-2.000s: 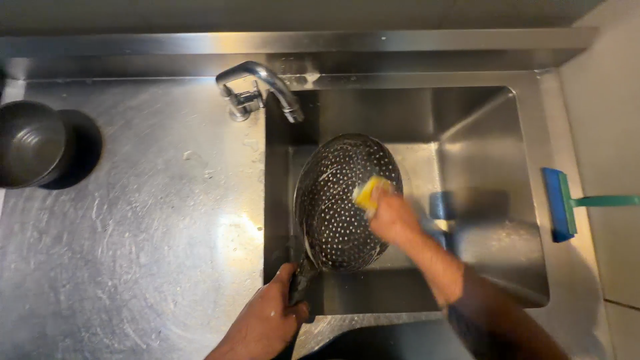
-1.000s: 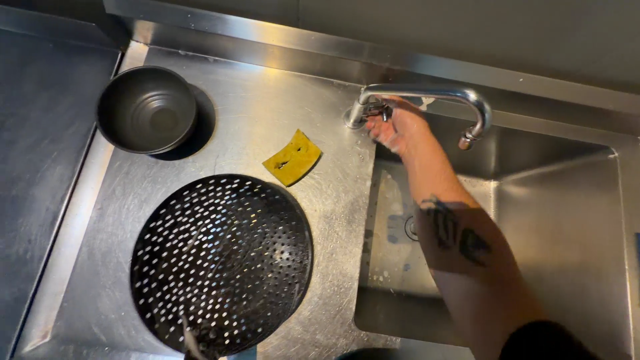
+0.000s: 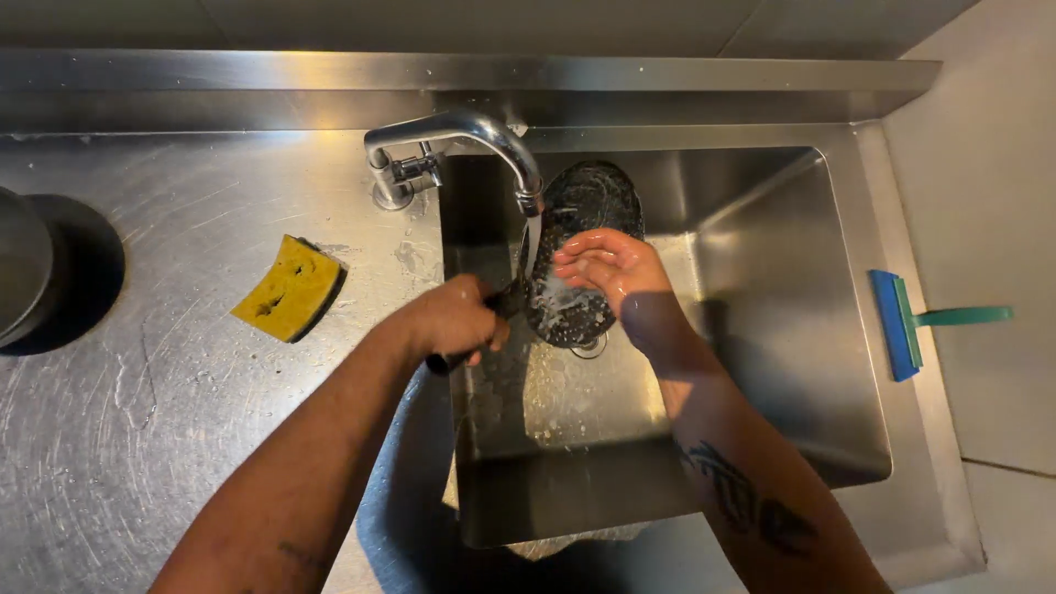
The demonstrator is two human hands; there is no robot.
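Observation:
My left hand (image 3: 462, 320) grips the black handle of a perforated black pan (image 3: 590, 202), which is tilted in the sink basin under the faucet (image 3: 462, 128). Water runs from the spout onto the pan. My right hand (image 3: 606, 262) is wet, its fingers spread a little and slightly curled, over the pan's face beside the stream; it grips nothing. A worn yellow sponge (image 3: 289, 289) lies on the steel counter, left of the basin.
The steel sink basin (image 3: 775, 330) has a drain (image 3: 589, 346) beneath the pan. At the far left a dark bowl (image 3: 21, 268) stands on the counter. A blue and green squeegee (image 3: 898, 326) lies on the right ledge. A raised steel backsplash runs behind the faucet.
A second ago the pan lay on the counter and my right hand was at the faucet valve. Now the pan is in the basin, held by my left hand, and my right hand is over it.

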